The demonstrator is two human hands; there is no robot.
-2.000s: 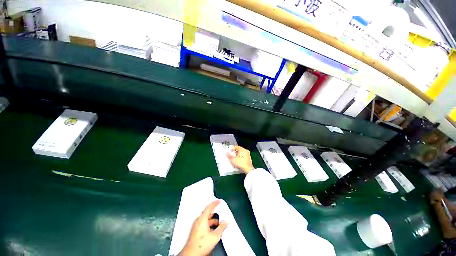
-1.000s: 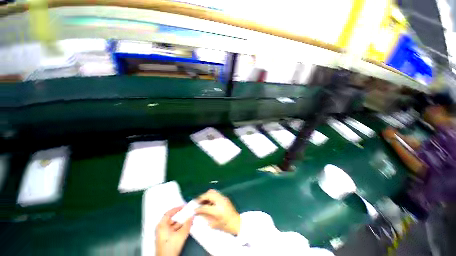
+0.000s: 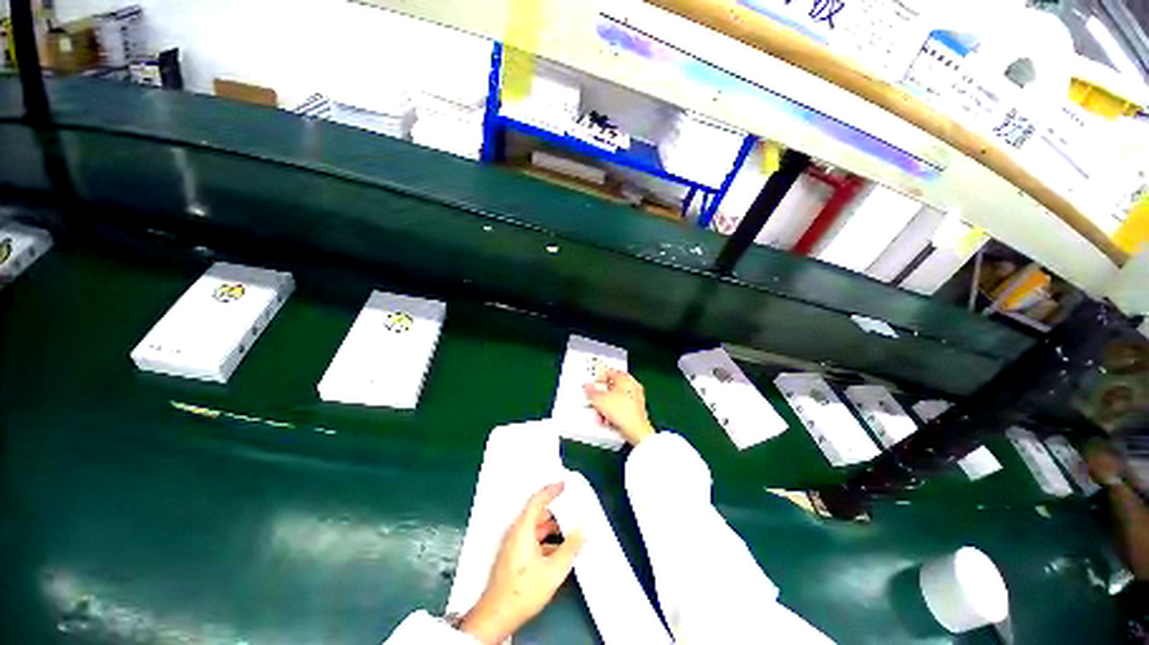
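My right hand (image 3: 621, 406) reaches over the belt, its fingertips touching the top face of a white product box (image 3: 577, 401). Whether a sticker is under the fingertips cannot be seen. My left hand (image 3: 523, 573) is nearer to me, with thumb and forefinger curled on the white label strip (image 3: 503, 485). The strip is folded, one part lying flat to the left of the hand and another running down to its right.
More white boxes lie along the belt, left (image 3: 384, 350) and right (image 3: 733, 398). A white label roll (image 3: 964, 588) sits on the green bench at right, near the black-wrapped post (image 3: 926, 435). Another person's arm (image 3: 1125, 510) shows at the right edge. A shelf hangs above.
One second ago both hands were together over the strip with a small white piece between them. Now my right hand is out on a box and my left stays with the strip. The view has shifted.
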